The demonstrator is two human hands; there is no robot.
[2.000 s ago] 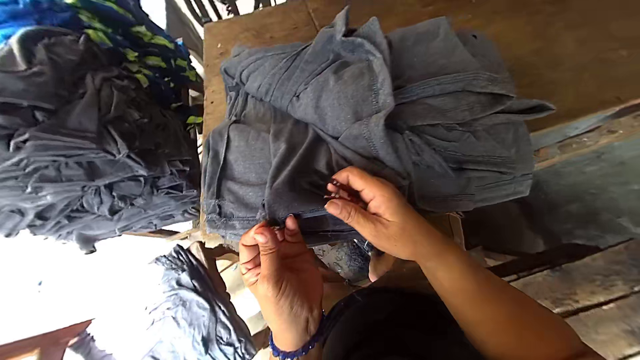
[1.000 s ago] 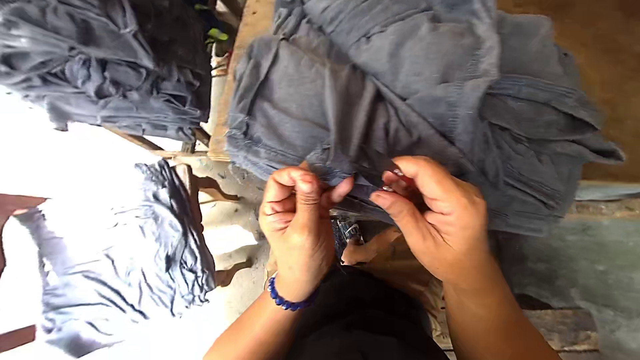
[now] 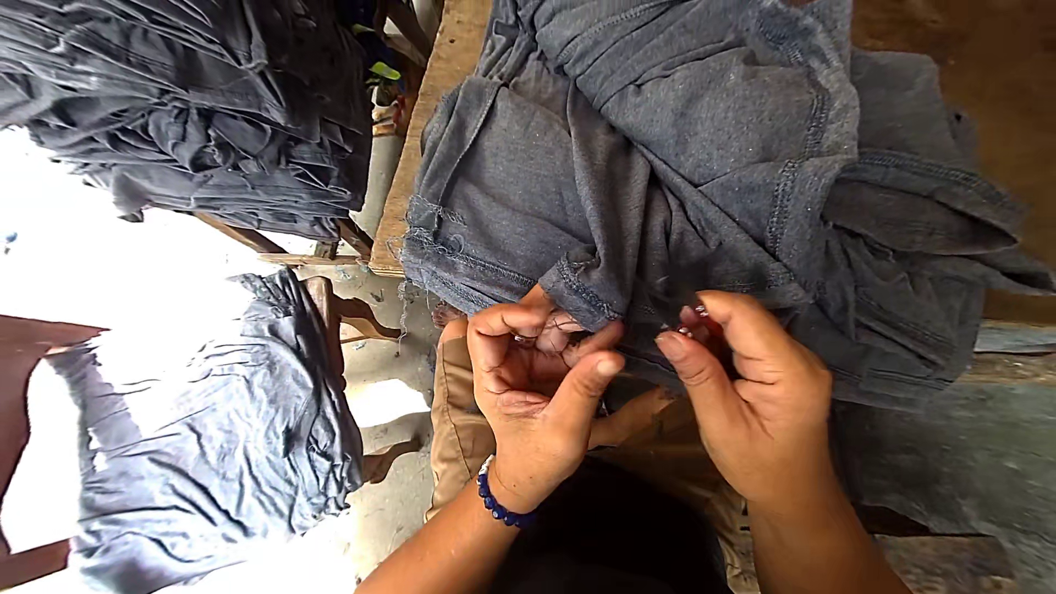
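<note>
A grey knit garment (image 3: 528,181) with overlocked seams lies bunched on the wooden table, its near edge hanging over the front. Loose threads fray from its left corner. My left hand (image 3: 544,388), a blue bead bracelet at the wrist, is under a seamed flap of the cloth; its fingers are curled and the thumb stands apart. Whether those fingers pinch the flap is not clear. Close by on the right, my right hand (image 3: 742,388) has thumb and forefinger near each other in front of the cloth, with something small and dark, too blurred to name, by the fingertips.
The wooden table (image 3: 433,107) shows its left edge beside the garment. A tall pile of grey cloth (image 3: 206,107) stands at the upper left. More grey cloth (image 3: 223,421) is draped over wooden furniture at the lower left. A wooden plank (image 3: 949,561) lies at the lower right.
The view has moved closer to the garment. My hands, close together at the cloth edge one second ago, are now farther apart, and the left thumb has lifted away from its fingers.
</note>
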